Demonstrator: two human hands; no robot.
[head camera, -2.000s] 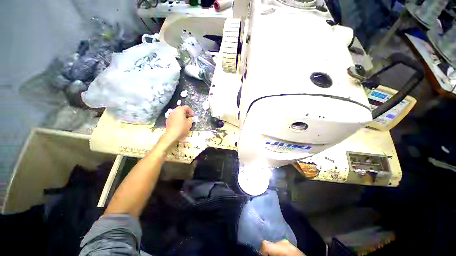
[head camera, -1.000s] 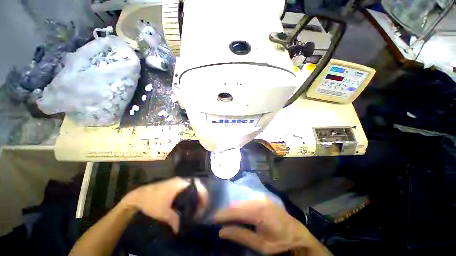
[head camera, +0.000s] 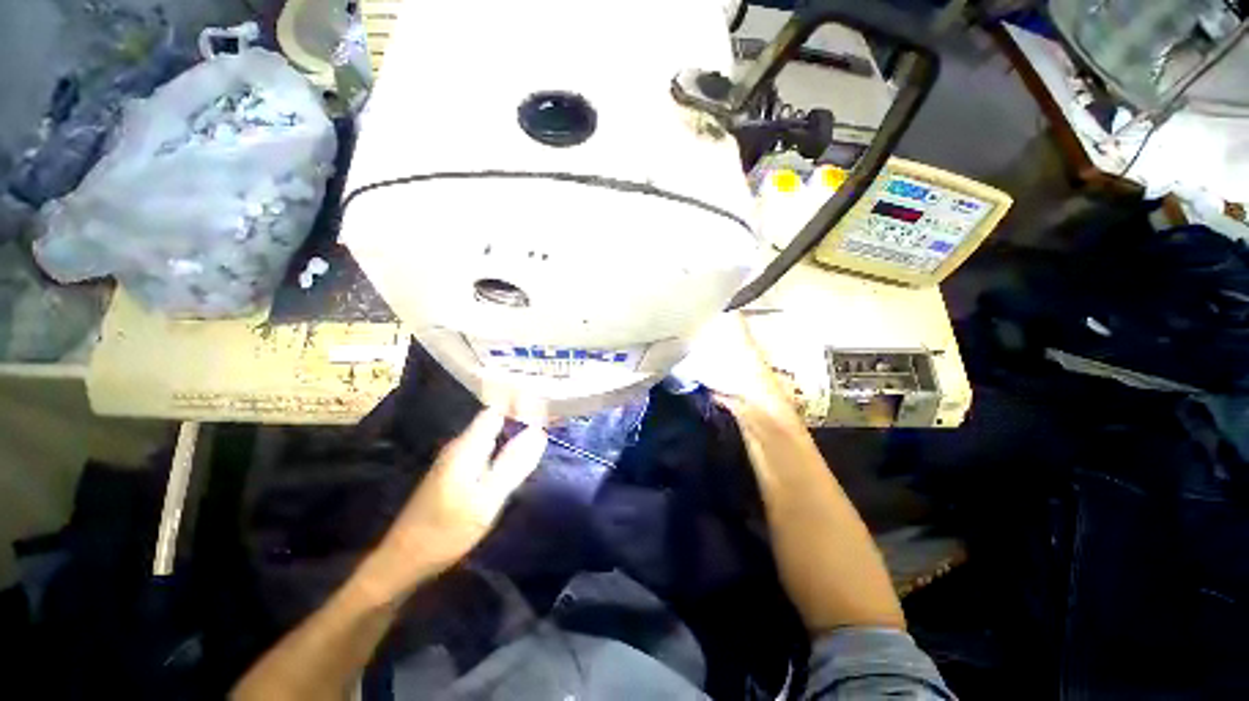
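Dark navy jeans (head camera: 589, 445) lie under the front of the off-white sewing machine head (head camera: 548, 260) and hang down toward my lap, with a lit patch and a pale stitch line near the needle area. The needle is hidden by the head. My left hand (head camera: 473, 486) is on the cloth at the lower left of the head, its fingertips up against the head's lower edge. My right hand (head camera: 726, 370) reaches to the right of the head at the cloth's edge; its fingers are blurred and partly hidden, so its grip is unclear.
A translucent bag of small pieces (head camera: 206, 192) stands left on the cream table (head camera: 206, 363), with small white pieces (head camera: 314, 271) beside it. A dark angled bar (head camera: 863, 164) and a control panel (head camera: 921, 226) are at right. Dark garments (head camera: 1137, 452) lie far right.
Both hands have moved forward from in front of the machine to its head. The cloth now lies under the head. The view has moved closer, and the bright lamp glow is no longer visible.
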